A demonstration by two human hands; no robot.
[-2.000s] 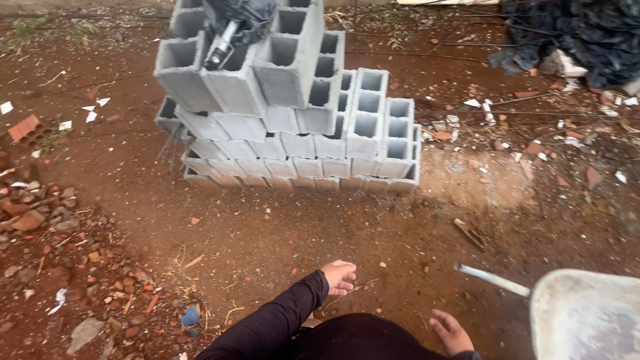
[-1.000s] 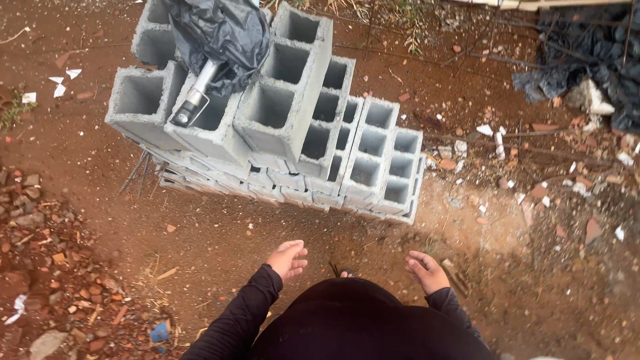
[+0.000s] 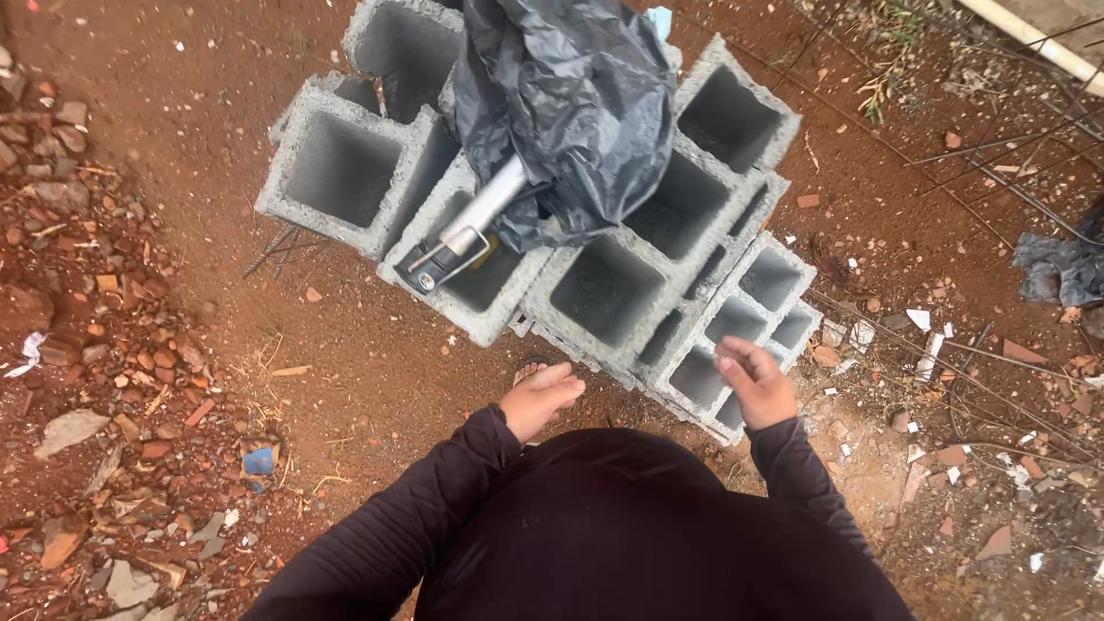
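Note:
Stacked grey hollow concrete blocks (image 3: 535,302) fill the upper middle of the head view, their cavities facing up. On top lies a crumpled black plastic bag (image 3: 573,112), and a metal tube with a wire clip (image 3: 483,207) sticks out from under it over a block's cavity. My left hand (image 3: 541,401) is in front of the stack, above the ground, holding nothing. My right hand (image 3: 756,379) is over the lower blocks at the stack's right end, fingers slightly curled and apart, with nothing in it; whether it touches them I cannot tell.
Broken brick and stone rubble (image 3: 112,414) covers the ground at the left. Thin steel rods (image 3: 975,164) and scattered fragments lie at the right, near torn black plastic (image 3: 1065,263). Rod ends (image 3: 280,248) poke out beneath the stack's left side. A pale pipe (image 3: 1035,43) crosses the upper right corner.
The view has turned and come closer to the block stack. The wheelbarrow seen at the right two seconds ago is out of view. My right hand is now over the lower blocks.

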